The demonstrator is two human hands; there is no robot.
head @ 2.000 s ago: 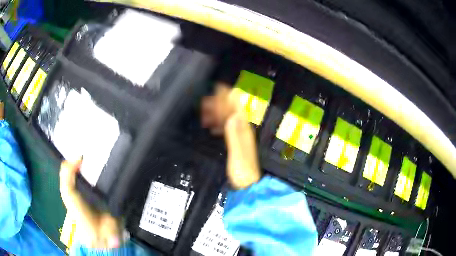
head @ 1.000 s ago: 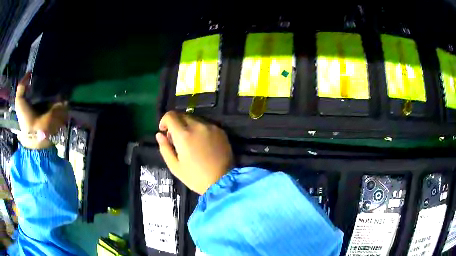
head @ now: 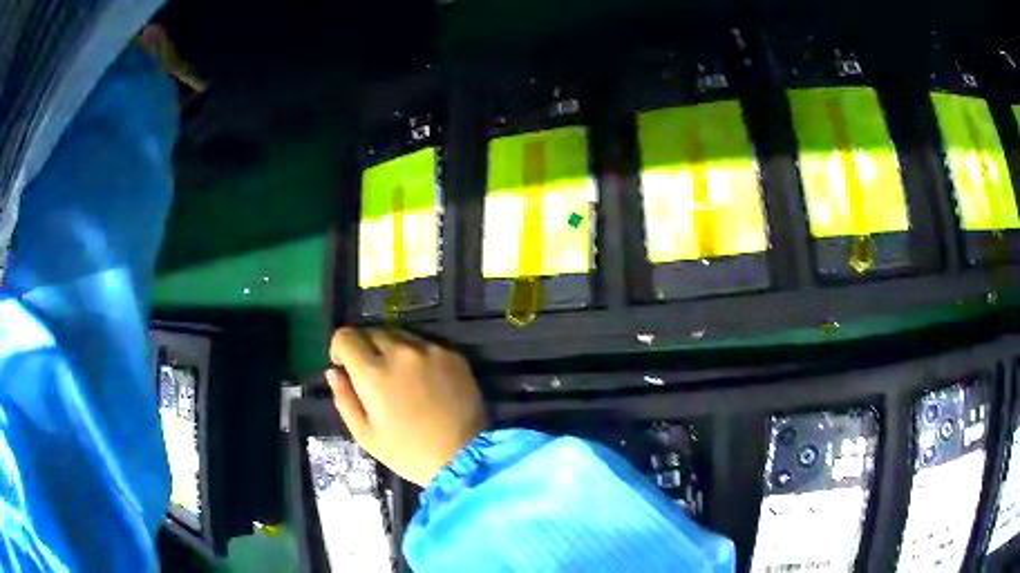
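Observation:
A long black tray [head: 626,313] holds several opened phones, each covered by a yellow-green film part [head: 702,185]; some show a small gold tail. My right hand [head: 412,397] is at this tray's near left corner, fingers curled over its edge and thumb below; the fingertips are partly hidden. My left hand [head: 162,50] is small and dim at the top left, beyond its blue sleeve; what it touches cannot be told.
A nearer black tray [head: 727,431] holds phones with white labels and camera rings [head: 811,448]. Another black tray [head: 241,425] with a labelled phone stands at the left. Green mat [head: 241,274] shows between trays. My blue sleeves cover the left side and lower middle.
My left hand and arm have reached farther forward, and the sleeve now fills the left edge. The view has shifted, with the trays lower in it. My right hand stays at the tray corner.

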